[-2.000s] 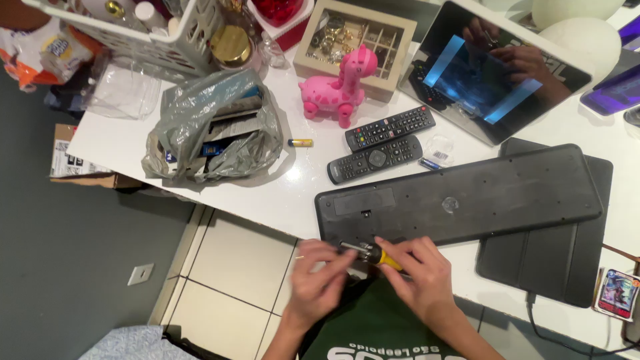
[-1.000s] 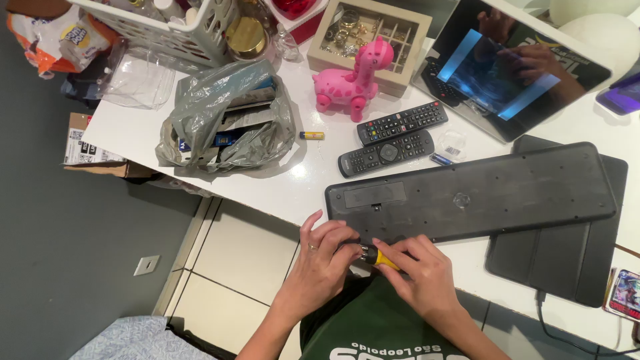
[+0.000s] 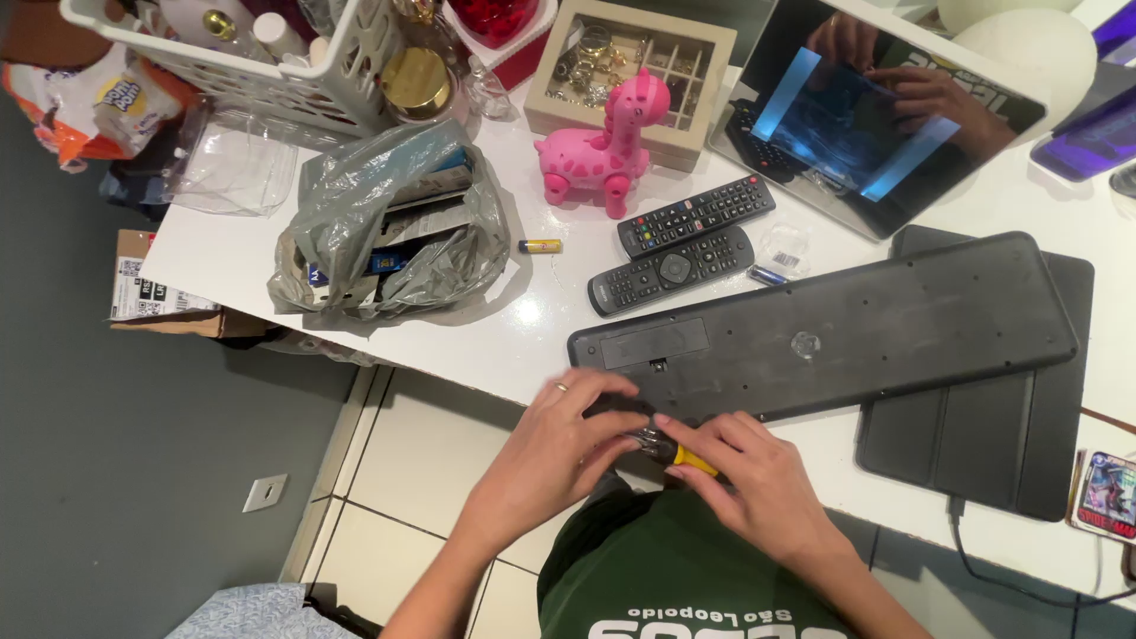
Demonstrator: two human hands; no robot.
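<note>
My right hand [image 3: 754,479] grips a small yellow-and-black handled tool [image 3: 679,453], perhaps a screwdriver, just off the table's front edge. My left hand [image 3: 564,439], a ring on one finger, pinches the tool's far end or a dark piece there; the fingers hide which. Beyond both hands a black keyboard [image 3: 808,346] lies underside up, its battery cover [image 3: 657,342] at the left end. Two remote controls [image 3: 697,213] [image 3: 670,271] lie behind it, near a blue-and-silver battery [image 3: 766,275]. A yellow battery [image 3: 540,247] is farther left.
A grey plastic bag [image 3: 399,222] holding packages stands at left. Behind are a white basket [image 3: 337,71], a pink toy giraffe [image 3: 612,146], a jewelry box [image 3: 710,142] and a tilted tablet or laptop screen [image 3: 870,115]. A black case [image 3: 1056,382] lies partly under the keyboard; a cable [image 3: 985,564] hangs near it.
Both hands stay together around the small tool near the table edge. The left fingers have shifted about its far end. The objects on the table have not plainly moved.
</note>
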